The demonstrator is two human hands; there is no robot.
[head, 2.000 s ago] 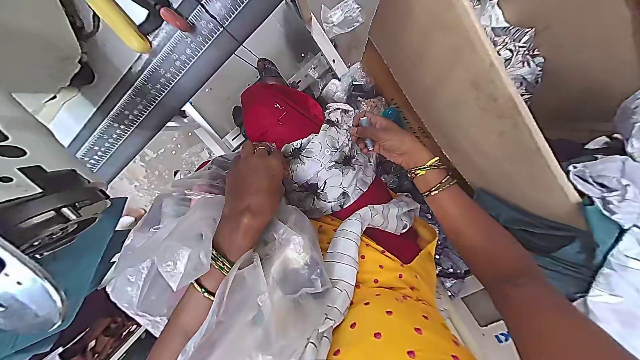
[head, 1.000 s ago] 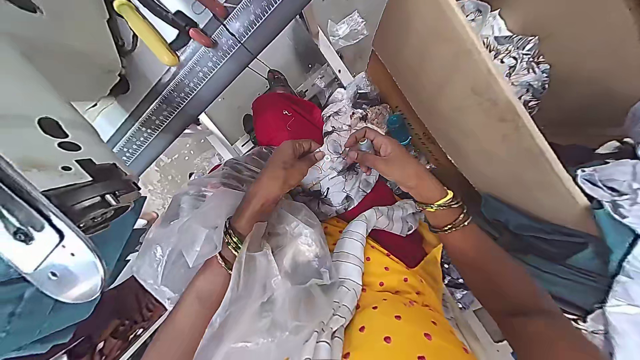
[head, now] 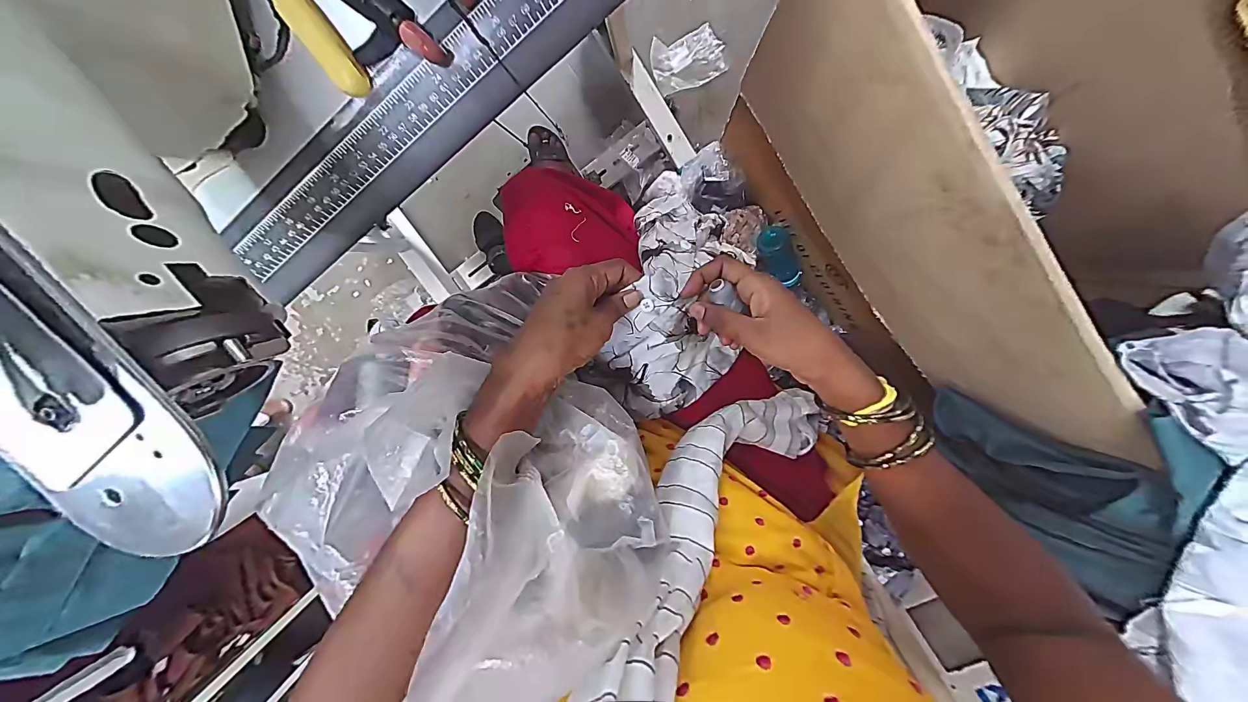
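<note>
My left hand (head: pixel 575 322) pinches thumb and forefinger together beside a small white button (head: pixel 645 305); whether it holds the button or a thread is too small to tell. Close to its right, my right hand (head: pixel 756 317) is curled around a small pale grey spool-like piece (head: pixel 721 292), its thumb and forefinger slightly apart. Beneath both hands lies bunched white printed fabric (head: pixel 673 356) with dark line patterns. A clear plastic bag (head: pixel 585 497) lies across the lap, partly under my left forearm, next to a white striped cloth strip (head: pixel 687 507).
A sewing machine head (head: pixel 88 409) stands at left. Above it a metal ruler (head: pixel 390 127) runs along a dark edge, near a yellow-handled tool (head: pixel 327 44). A large cardboard box (head: pixel 916 214) rises at right, with teal fabric (head: pixel 1053 487) below. A blue bottle (head: pixel 777 255) stands beside the box.
Two seconds ago my left hand was lower on the fabric, with its back up; it has since risen to a fingertip pinch near my right hand. The red cloth and the bag remain on the lap.
</note>
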